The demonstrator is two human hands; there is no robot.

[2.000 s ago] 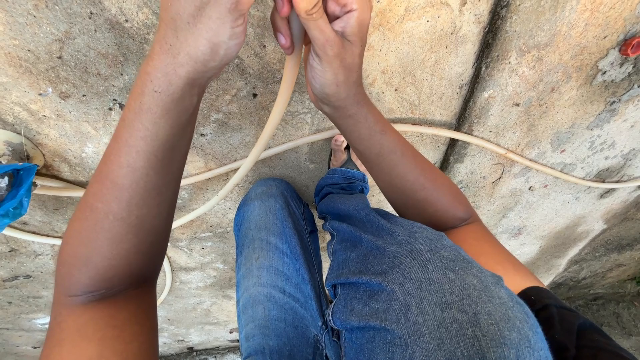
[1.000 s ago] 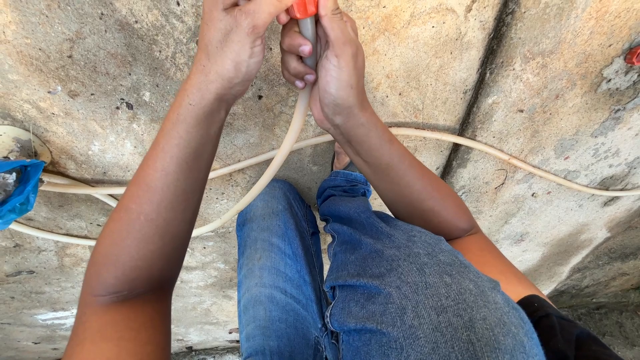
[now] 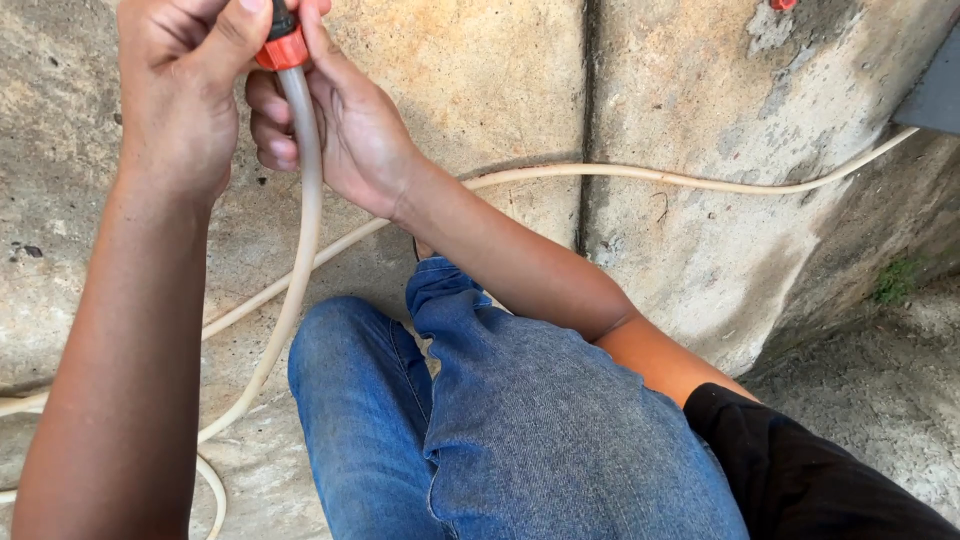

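Observation:
Near the top edge, a hose connector (image 3: pixel 283 49) with an orange-red collar and a black upper part sits on the end of a pale flexible hose (image 3: pixel 306 187). My left hand (image 3: pixel 196 67) grips the connector from the left, thumb on its black part. From the right, my right hand (image 3: pixel 341 124) has its thumb at the collar, its other fingers curled behind and around the hose just below. The connector's upper end runs out of view. From the collar the hose curves down and left, crossing over another length lying on the concrete.
The lying hose length (image 3: pixel 600 170) runs right across a dark joint (image 3: pixel 587 135) in the concrete floor (image 3: pixel 480 82). A dark grey object (image 3: pixel 934 90) stands at the right edge, a small red thing (image 3: pixel 783 4) at the top. My jeans-clad legs (image 3: pixel 555 420) are below.
Two seconds ago both hands were on the pale hose with no connector showing; the orange-red collar came into view a second ago, and now its black part shows too. The view has shifted right.

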